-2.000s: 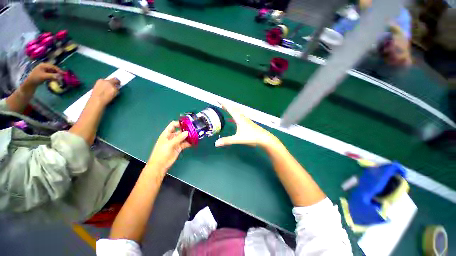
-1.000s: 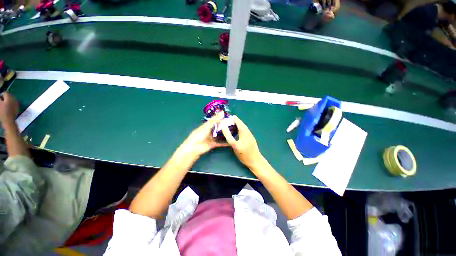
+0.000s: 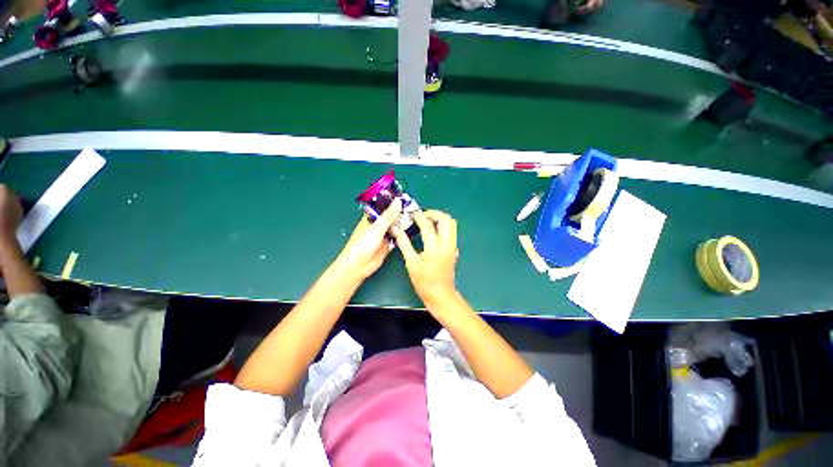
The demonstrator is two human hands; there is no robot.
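A small motor assembly (image 3: 382,193) with a magenta flared end is held above the green bench, the magenta end pointing up and away from me. My left hand (image 3: 368,242) grips its left and lower side. My right hand (image 3: 432,251) is at its lower right side, with bent fingers on or close to the pale and dark part of the body. The fingers hide much of the unit's lower end. Whether the right fingers hold a lead or tape cannot be seen.
A blue tape dispenser (image 3: 568,212) stands at the right on a white sheet (image 3: 623,264), with cut tape strips (image 3: 533,254) beside it. A spare tape roll (image 3: 728,264) lies farther right. A grey post (image 3: 411,87) rises ahead. A co-worker's arm (image 3: 11,239) is at far left.
Since two seconds ago, my right hand has come in from open beside the unit onto it, and the magenta end has turned upward. Since one second ago, the right fingers have shifted slightly.
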